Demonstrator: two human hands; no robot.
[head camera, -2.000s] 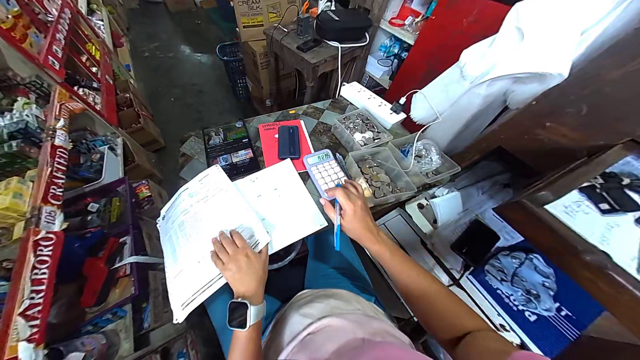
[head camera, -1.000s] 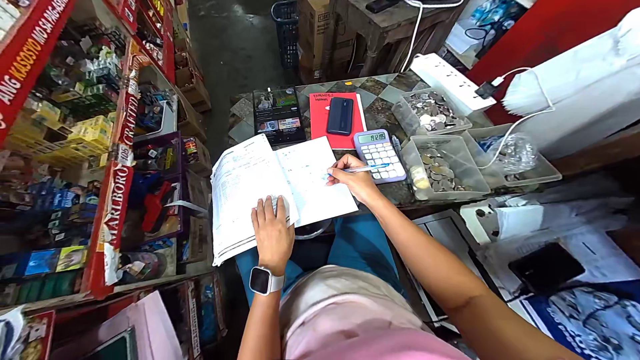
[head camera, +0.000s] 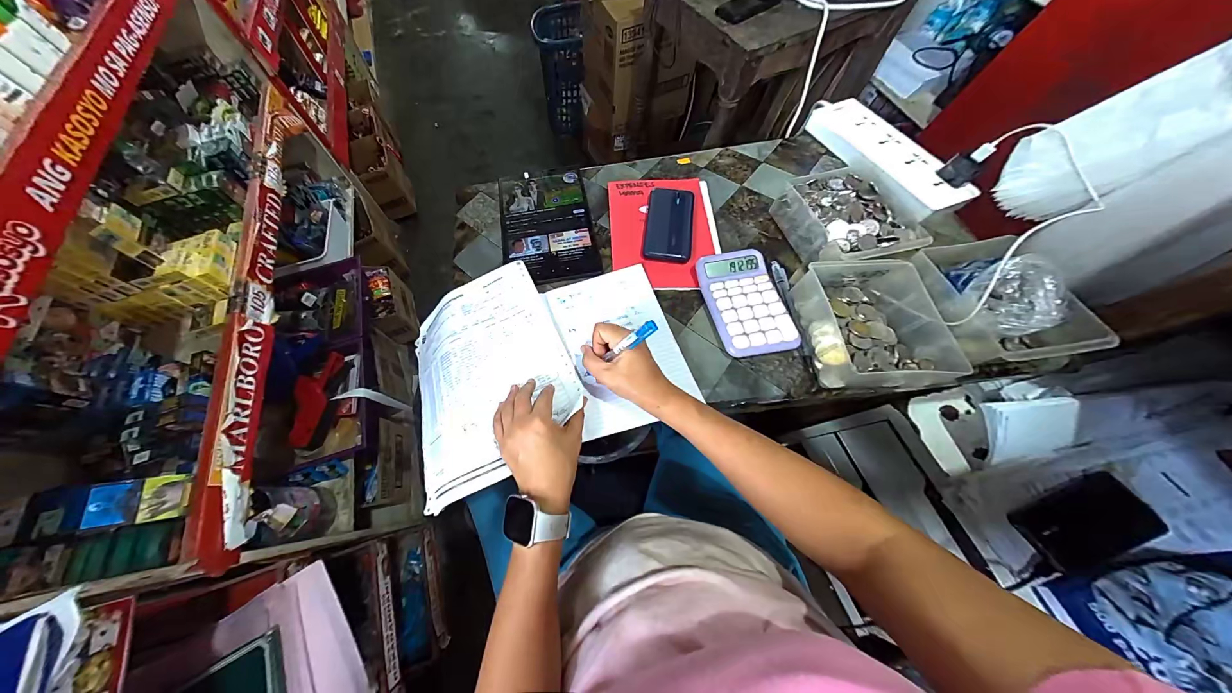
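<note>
An open notebook (head camera: 486, 385) with handwriting lies at the near edge of the tiled table. My left hand (head camera: 541, 438), a smartwatch on its wrist, rests flat on the left page, fingers apart. My right hand (head camera: 621, 366) grips a blue and white pen (head camera: 635, 337), its tip at the right page. Right of the notebook lies a lilac calculator (head camera: 748, 303) with digits on its display. Behind the notebook are a red notebook (head camera: 630, 231) with a dark power bank or phone (head camera: 669, 225) on it, and a tablet or large phone (head camera: 549, 226) with a lit screen.
Clear plastic containers of coins (head camera: 871, 322) stand on the table's right, beside a white power strip (head camera: 890, 154) with a plugged cable. Store shelves (head camera: 255, 318) packed with goods line the left. Beyond the table are cardboard boxes (head camera: 613, 77) and a blue basket (head camera: 558, 63). A black device (head camera: 1088, 525) lies at right.
My right hand has left the calculator and moved onto the notebook's right page, the pen now held in a writing grip. My left hand stays on the left page. The view has shifted.
</note>
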